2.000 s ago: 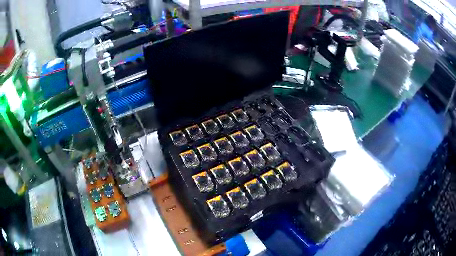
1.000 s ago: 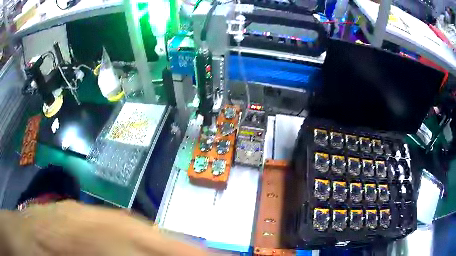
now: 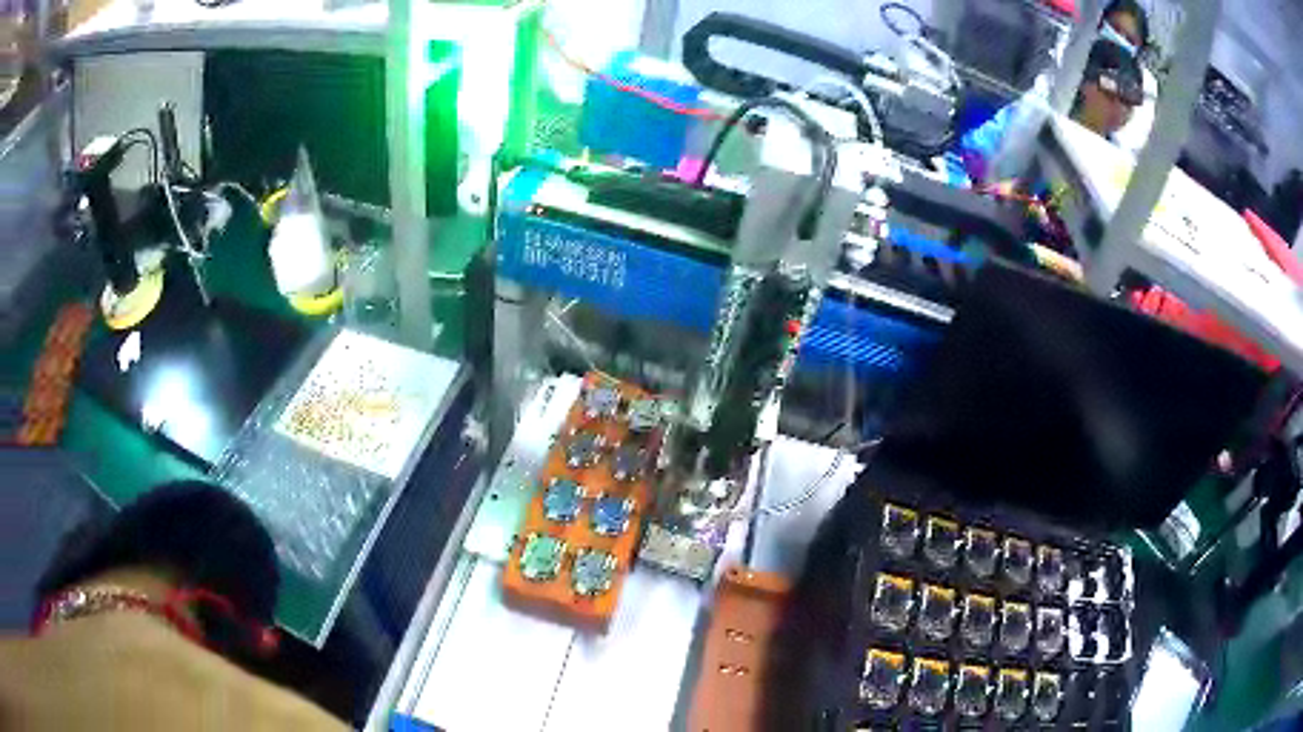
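A dark rounded shape, seemingly my left hand in a black glove (image 3: 193,551), is at the lower left, with red bands and a tan forearm or sleeve below it. Its fingers are hidden and I cannot tell whether it holds anything. My right hand is out of the picture. An orange fixture (image 3: 517,584) stands on the pale machine bed, holding small square modules (image 3: 593,571) in two columns. The machine's vertical driver head (image 3: 743,350) is just right of the fixture's upper part. A black tray (image 3: 840,594) at the right holds rows of modules with orange-yellow strips.
Clear blister trays (image 3: 307,501) and a white sheet of yellow bits (image 3: 397,446) lie left of the machine. A black mat (image 3: 243,350) and yellow-rimmed lamp (image 3: 133,303) are beyond. An orange plate (image 3: 736,629) and dark panel (image 3: 1086,393) are right. Another person (image 3: 1107,93) is at the back.
The view has swung left, then tilted, bringing the blister trays and mat into view. The tan forearm has moved lower in the picture. The driver head now stands right of the orange fixture.
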